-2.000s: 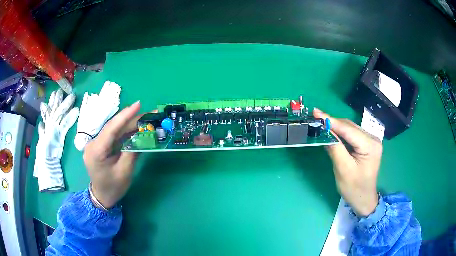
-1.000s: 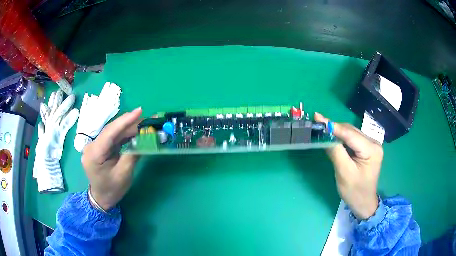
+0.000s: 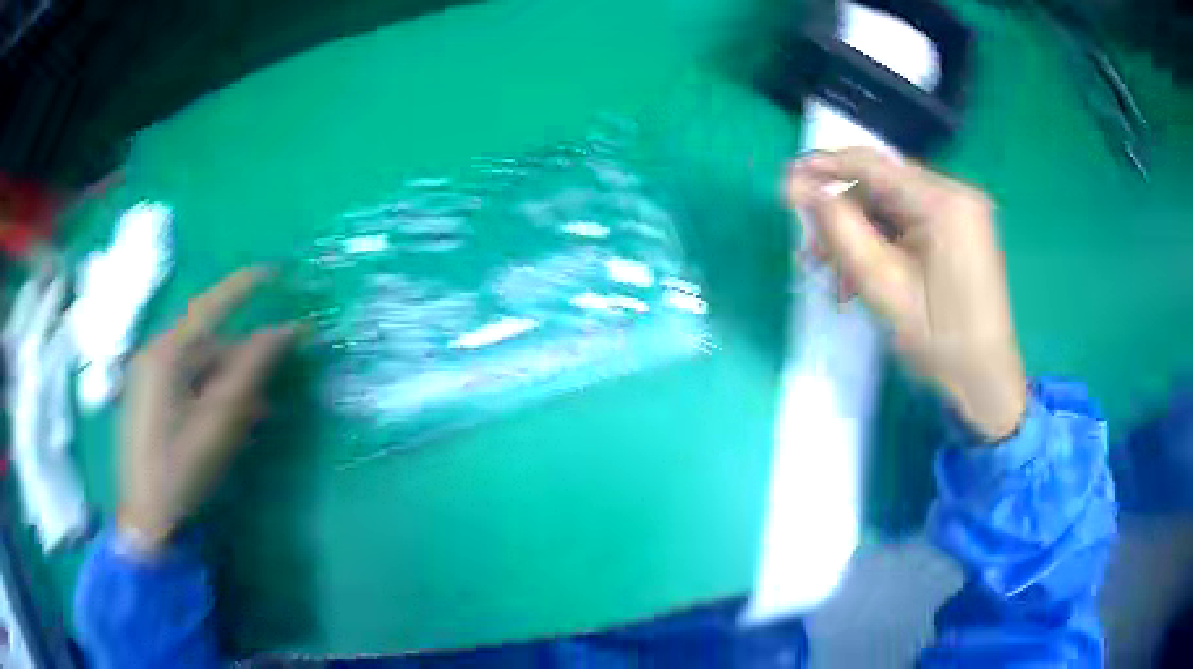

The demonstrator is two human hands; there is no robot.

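Observation:
The circuit board (image 3: 510, 288) lies on the green mat in the middle, strongly blurred, with its parts not readable. My left hand (image 3: 203, 386) is at the board's left end, thumb and fingers apart, holding nothing that shows. My right hand (image 3: 916, 255) is right of the board, over the white label strip (image 3: 818, 431). Its thumb and forefinger are pinched together at the upper part of the strip; blur hides whether they grip it or a label. The strip runs from the black label box (image 3: 883, 85) down towards the front edge.
White gloves (image 3: 124, 301) lie on the green mat (image 3: 550, 536) at the left. A blurred red shape (image 3: 24, 216) is at the far left edge. A dark conveyor area (image 3: 262, 52) lies beyond the mat. Another board's blurred edge (image 3: 1112, 98) shows at the upper right.
The board has gone from both hands onto the mat. My left hand has opened. My right hand has moved up to the label strip. The view has shifted, showing more of the strip.

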